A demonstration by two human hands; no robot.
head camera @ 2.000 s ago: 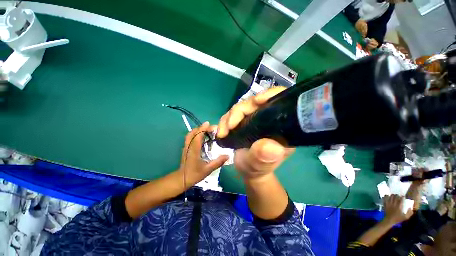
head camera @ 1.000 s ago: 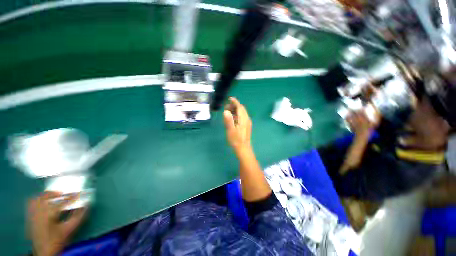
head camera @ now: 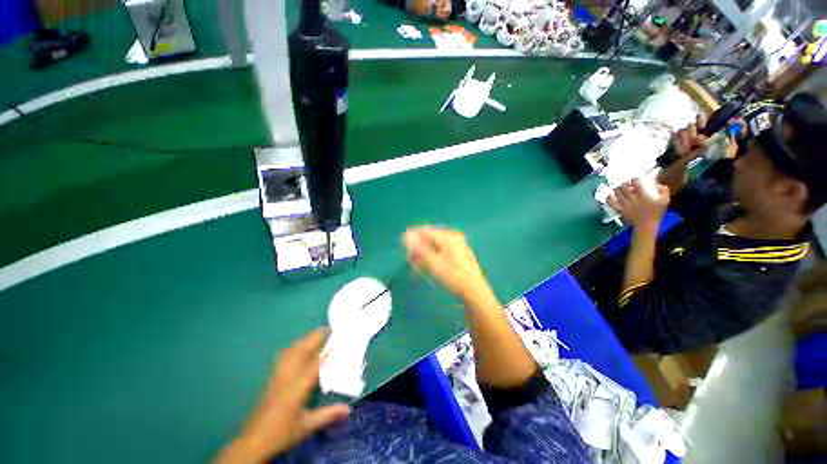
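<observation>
A white keyhole-shaped bracket or arm shell (head camera: 343, 349) lies on the green bench in front of me, its round disc away from me and squared foot near the bench edge. A thin black cable lead (head camera: 375, 298) crosses the disc. My left hand (head camera: 295, 390) is at the foot, fingers along its left side and thumb by its near end. My right hand (head camera: 444, 258) is right of the disc, fingers curled at the cable's far end; the grip is small and unclear. The black electric screwdriver (head camera: 319, 127) hangs upright beyond, its tip over the silver feeder (head camera: 316, 250).
A blue bin (head camera: 603, 331) of white parts is below the bench edge, right. A white unit with antennas (head camera: 471, 97) stands on the belt beyond the white rail (head camera: 453, 152). A neighbour (head camera: 716, 263) handles white parts at the right, beside a black box (head camera: 573, 143).
The screwdriver, held in my right hand two seconds ago, now hangs free. My left hand has left the white unit at the far left and is at the bracket. My right hand's fingers have curled.
</observation>
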